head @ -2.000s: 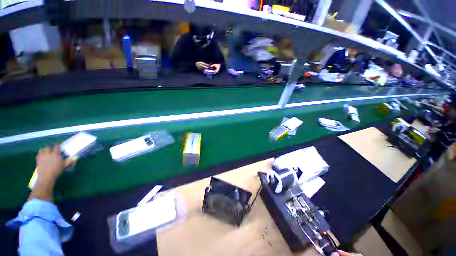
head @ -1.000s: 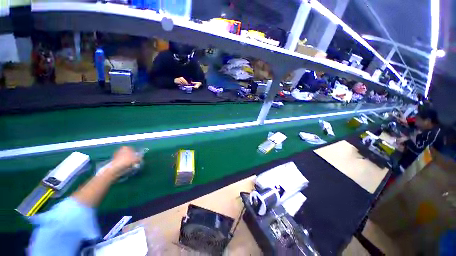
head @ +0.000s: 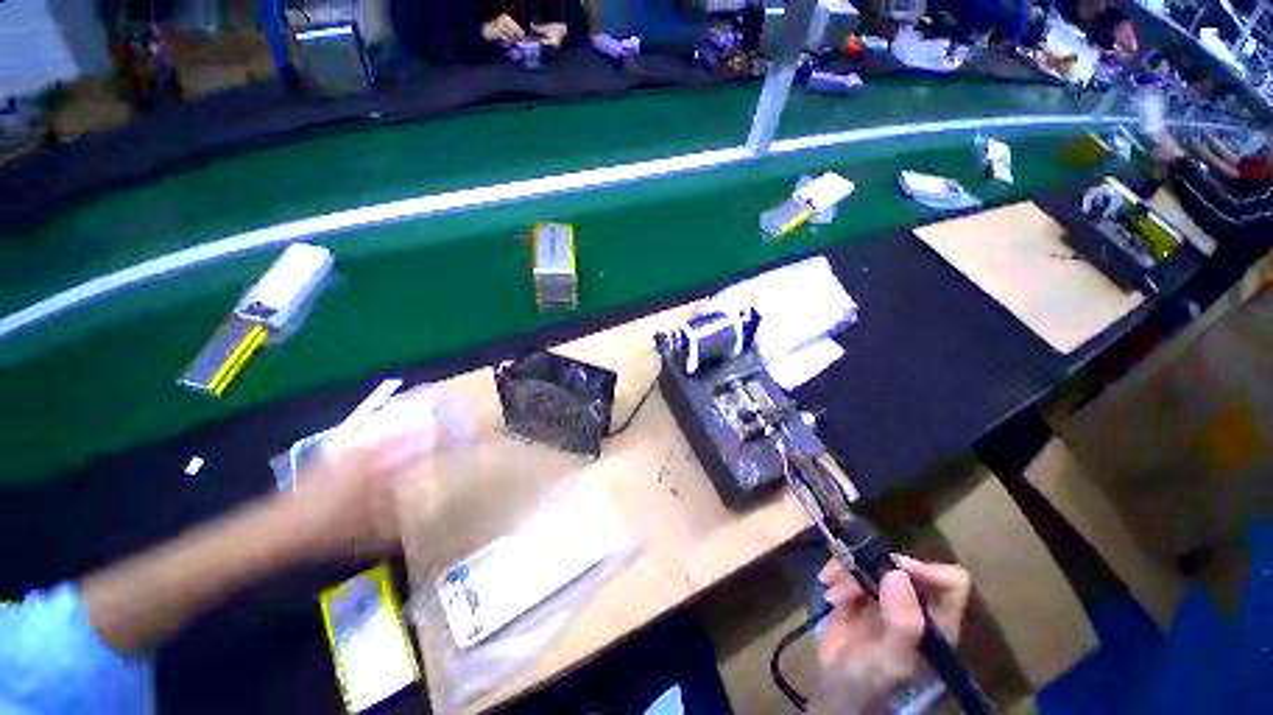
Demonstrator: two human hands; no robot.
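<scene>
A white housing (head: 524,573) in a clear plastic bag lies tilted on the tan mat (head: 670,538). My left hand (head: 370,482) is blurred over the mat's left edge, beside another bagged housing (head: 300,458) that it partly covers; whether it holds film cannot be told. My right hand (head: 894,615) is at the lower right, shut on the black soldering iron (head: 868,556), its metal end pointing at the black solder station (head: 740,440). A yellow-edged battery cell (head: 370,640) lies on the black bench below my left hand.
A fume fan (head: 556,401) stands on the mat. White sheets (head: 796,307) lie behind the station. The green belt (head: 433,307) carries a housing with cells (head: 286,293) and a battery stack (head: 554,266). Open cartons (head: 977,559) are at the right. A person's hands (head: 524,31) show across the belt.
My left hand has moved from the belt back to the mat. The bagged housing it was at has left the belt, and one now lies on the mat. My right hand is back in view.
</scene>
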